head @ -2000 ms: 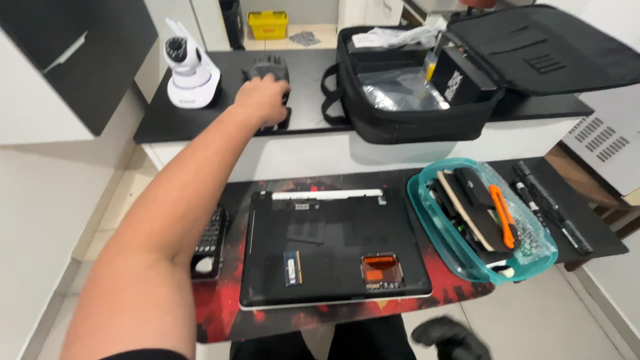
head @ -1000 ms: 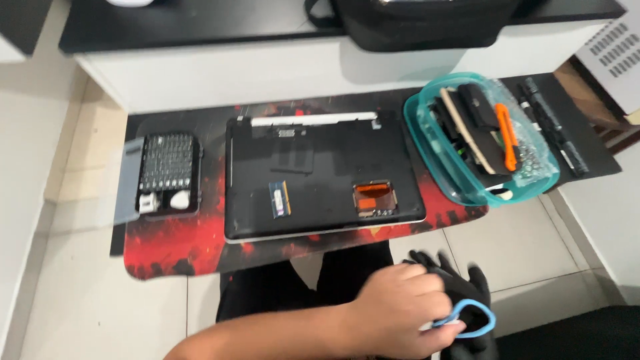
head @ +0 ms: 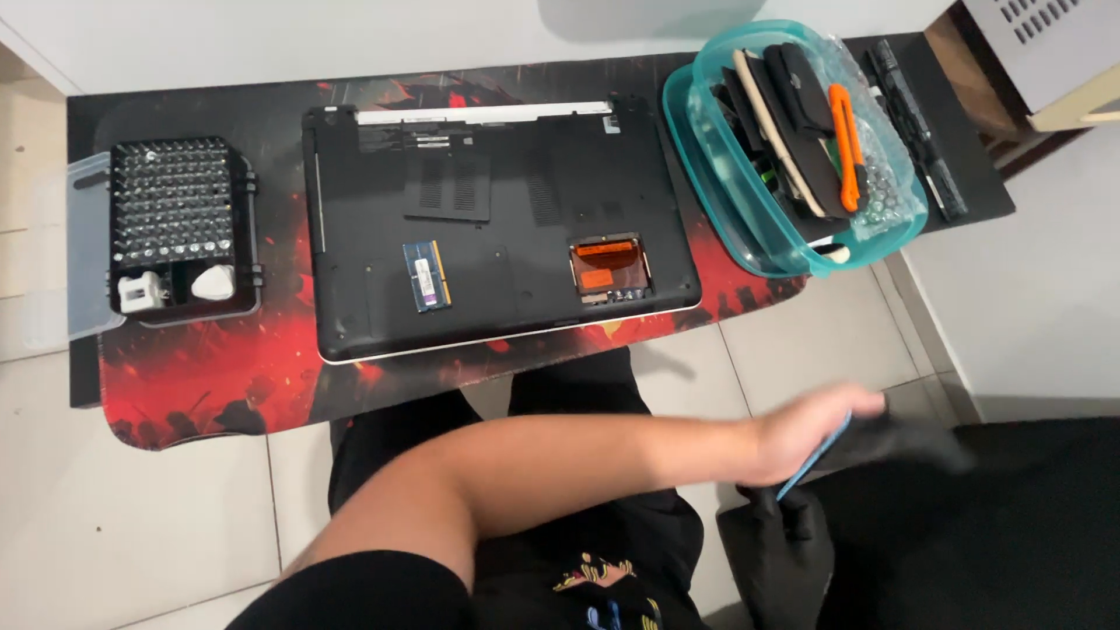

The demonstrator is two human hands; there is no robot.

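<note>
My left hand (head: 809, 433), bare at the wrist and palm and blurred, reaches across to the lower right. Its fingers are partly hidden by a loose black glove (head: 901, 442) with a blue cuff edge. Just below it, my right hand (head: 787, 534), in a black glove, pinches the blue-edged cuff. A black laptop (head: 507, 201) lies underside up on the desk mat. A RAM module (head: 425, 276) rests on its base, left of an uncovered bay (head: 610, 268) with orange film inside. A vented cover panel (head: 447, 188) lies nearer the hinge side.
A screwdriver bit case (head: 175, 210) stands at the left with its clear lid opened outward. On the right, a teal plastic tub (head: 700, 188) holds pouches, bubble wrap and an orange utility knife (head: 845, 149). A long black laptop battery (head: 914, 127) lies beyond it.
My left hand has moved from the back shelf to my right hand at the lower right. A blue-cuffed black glove is now between them. The view has tilted down.
</note>
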